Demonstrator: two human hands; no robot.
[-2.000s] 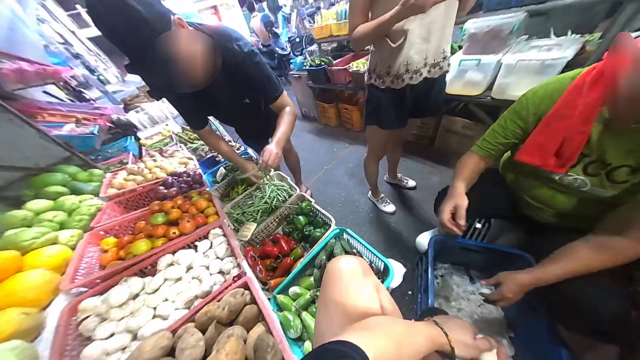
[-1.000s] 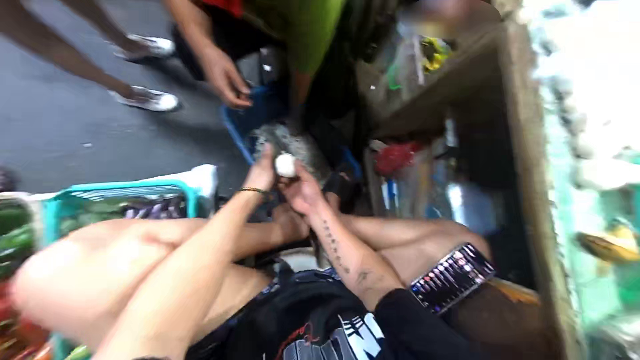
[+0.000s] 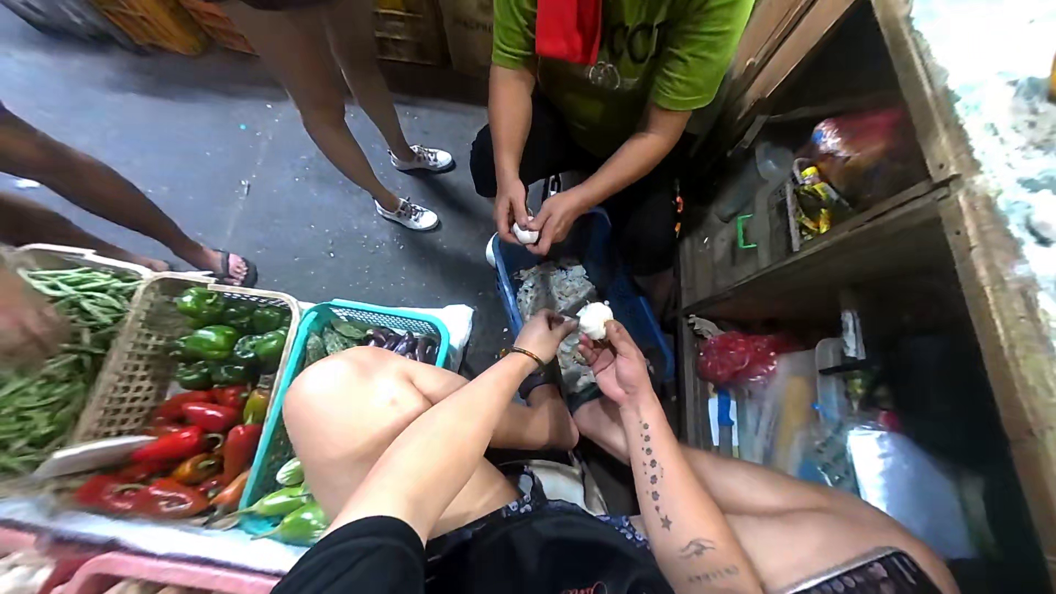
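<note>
A white garlic bulb [image 3: 594,321] rests in the fingers of my right hand [image 3: 617,360], above a blue plastic basket [image 3: 513,290]. My left hand [image 3: 544,337] is close at the bulb's left side, thumb and fingertips pinched together; whether a bit of skin is between them cannot be told. Papery garlic skins [image 3: 561,285] lie inside the basket. Across it, a crouching person in a green shirt holds another garlic bulb [image 3: 525,233] in both hands.
Baskets of green peppers [image 3: 210,342], red peppers [image 3: 194,441], green beans [image 3: 87,297] and eggplants [image 3: 404,341] stand at left. Wooden shelves [image 3: 825,239] with bagged goods rise at right. A phone [image 3: 866,576] lies on my right thigh. Other people's legs are at upper left.
The view has swung a lot. The person opposite, whose hands were apart one second ago, now has both on a bulb. My hands still have the white bulb between them.
</note>
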